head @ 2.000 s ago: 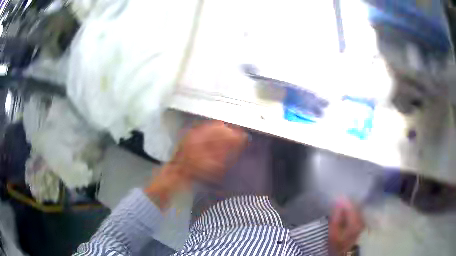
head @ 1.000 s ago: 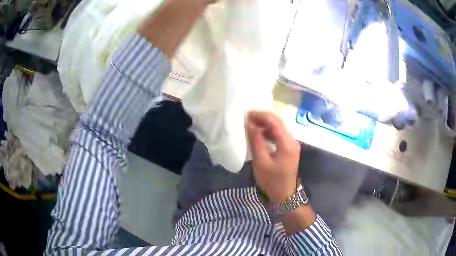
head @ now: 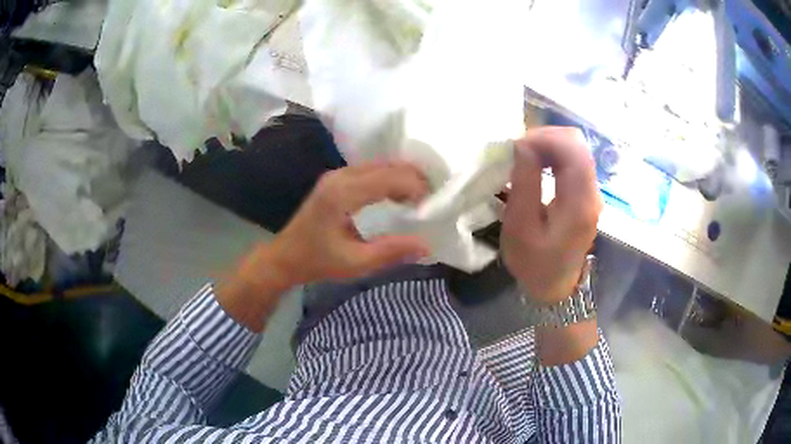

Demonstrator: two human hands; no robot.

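A white garment piece hangs over the front edge of the machine table, glaring under the lamp. Its near end is folded and bunched between my hands. My left hand has thumb and fingers around the folded end, slightly blurred. My right hand, with a metal watch at the wrist, pinches the cloth's edge between thumb and forefinger. The blue plate lies just beyond my right hand, partly hidden by it. The needle area is lost in glare.
A heap of white cloth with ragged edges lies on the left. More white cloth hangs farther left. White pieces lie below the table at right. The cream machine bed has a dark hole. A blue machine body stands upper right.
My left hand has come down from the top of the view to the cloth's near end. My right hand has moved up and right. The garment piece is now bunched between both hands.
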